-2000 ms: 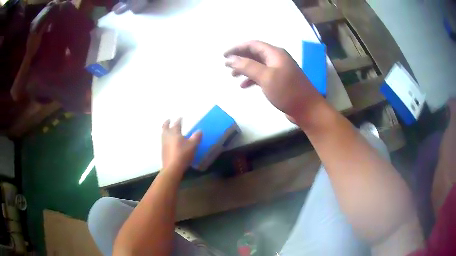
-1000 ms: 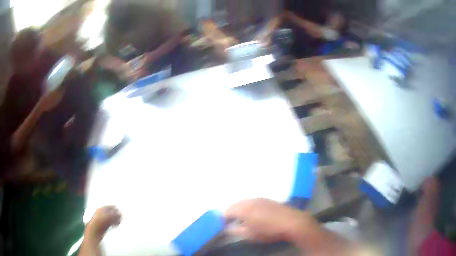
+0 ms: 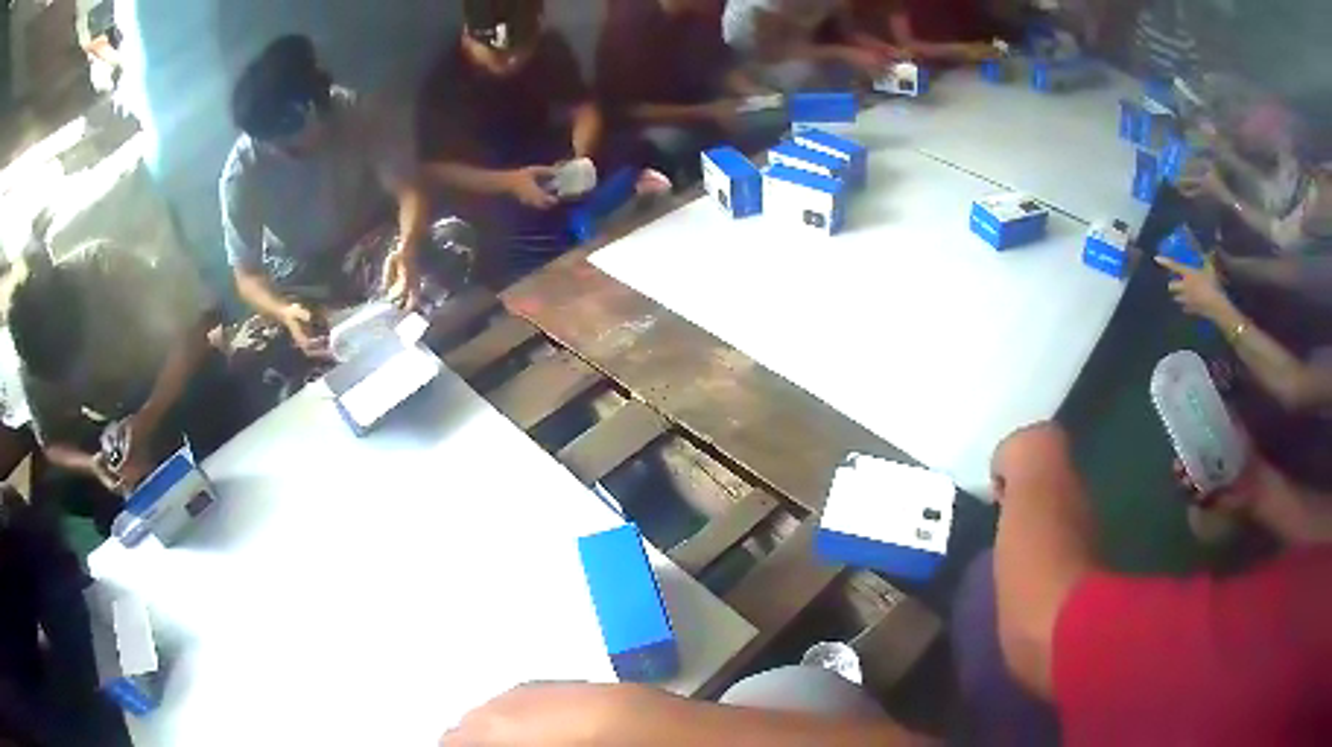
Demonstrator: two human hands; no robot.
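No box is visible in a hand of mine. My right forearm enters along the bottom edge, and my right hand (image 3: pixel 511 718) is cut off by that edge, so its fingers and anything in them are hidden. My left hand is out of the picture. A closed blue box (image 3: pixel 628 601) stands at the right edge of the white table (image 3: pixel 395 584), just above my right forearm and apart from it.
A white-topped box (image 3: pixel 888 514) sits on the wooden pallet (image 3: pixel 730 547). A neighbour in a red sleeve is close on the right, near a white oblong unit (image 3: pixel 1195 420). Open boxes (image 3: pixel 383 382) stand at the table's far side. Several people sit around.
The view has swung up and to the right, showing the second table and more people. My left hand and the blue box near my hands have left the picture.
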